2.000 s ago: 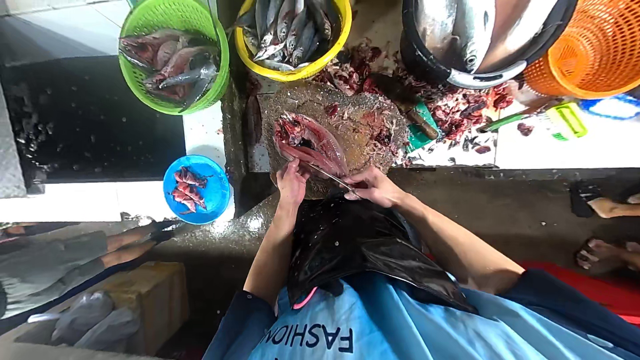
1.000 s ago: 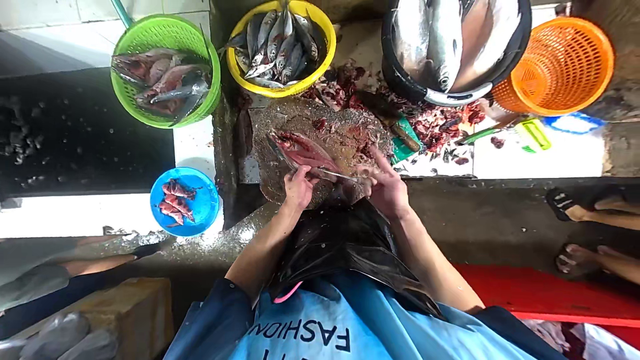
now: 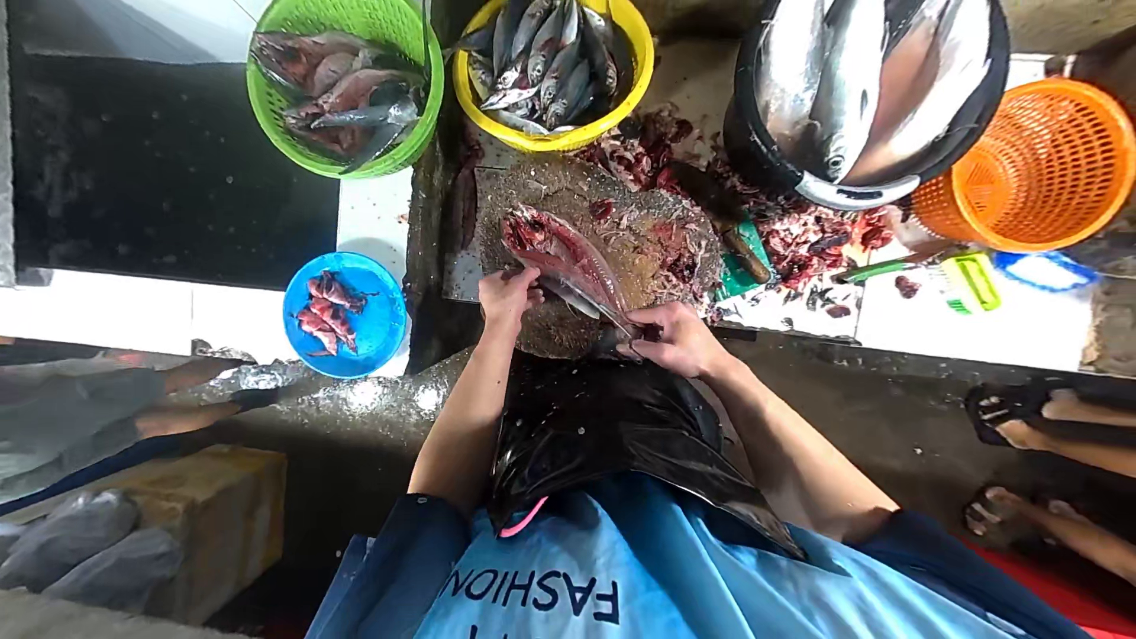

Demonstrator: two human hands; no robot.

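A split fish [image 3: 581, 257] with red flesh lies at a slant on a round, worn chopping block [image 3: 550, 182]. My left hand [image 3: 508, 295] grips the fish's lower left edge. At its lower right end is my right hand [image 3: 676, 339], with its fingers closed around the narrow tail end; a thin blade-like edge shows beside them, but whether it is a knife I cannot tell. Scraps of fish cover the block's right side. Beyond the block stand a green basket [image 3: 435, 106] and a yellow basin [image 3: 577, 139], both holding fish.
A black bucket [image 3: 741, 133] of large fish and an orange basket [image 3: 1021, 240] stand at right. Fish guts [image 3: 803, 244], a wooden handle [image 3: 745, 257] and a green brush [image 3: 972, 280] lie nearby. A blue bowl [image 3: 390, 346] holds fish pieces at left. Other people's legs show on both sides.
The fish is turned more upright, its tail end toward my right hand. A second ago my right hand was more open, beside a thin blade across the fish.
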